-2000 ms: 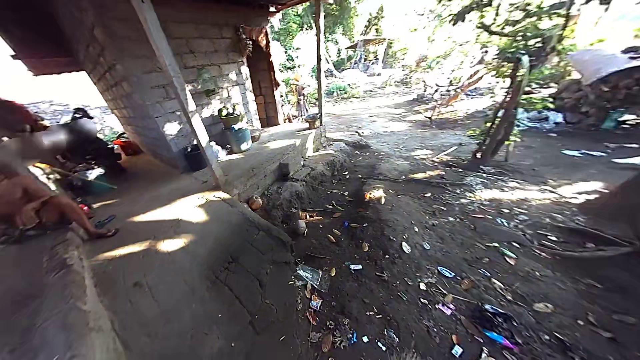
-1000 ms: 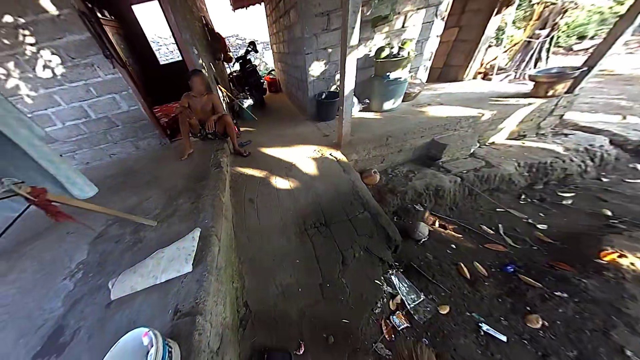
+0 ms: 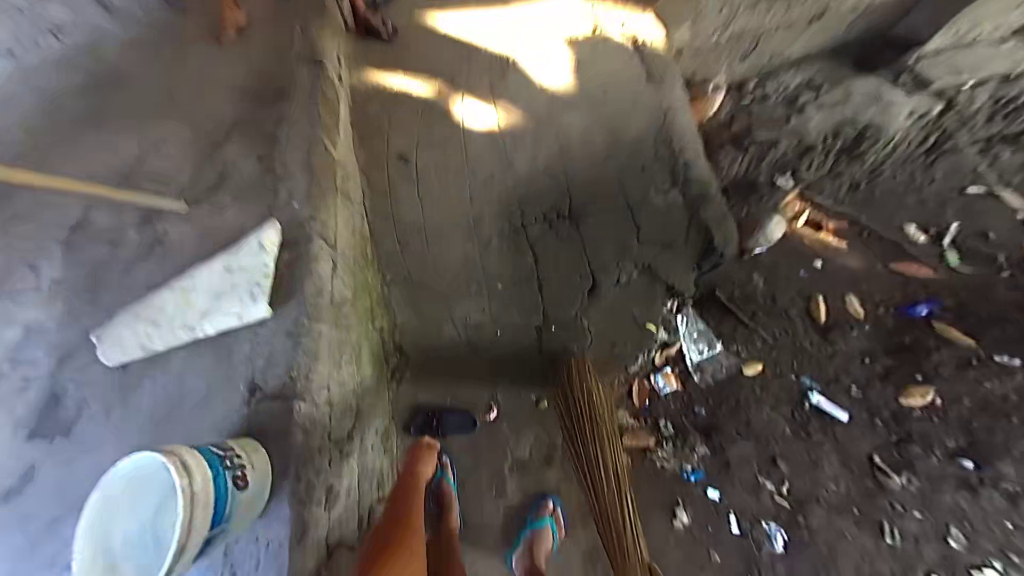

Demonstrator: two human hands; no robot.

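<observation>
My left hand (image 3: 426, 450) reaches down from the bottom edge and touches or overlaps the near side of a dark slipper (image 3: 450, 422) on the dirt-covered step; blur hides whether its fingers grip it. My right hand is out of view. A stick broom (image 3: 600, 468) enters from the bottom, its bristles pointing away from me; whatever holds it lies outside the picture. My feet stand behind the slipper in turquoise-strapped flip-flops (image 3: 534, 528). A small pinkish scrap (image 3: 491, 412) lies beside the slipper.
A concrete ledge (image 3: 340, 344) runs along the left, with a white bucket (image 3: 180, 504), a pale sheet (image 3: 196, 300) and a wooden pole (image 3: 96, 188) beyond it. Cracked concrete (image 3: 512, 240) slopes ahead. On the dark soil at right lie dry leaves and a clear plastic wrapper (image 3: 698, 340).
The view has swung left and down to the ground at my feet. My left hand, the slipper and the broom now show. The seated person is mostly out of view, only feet remaining at the top.
</observation>
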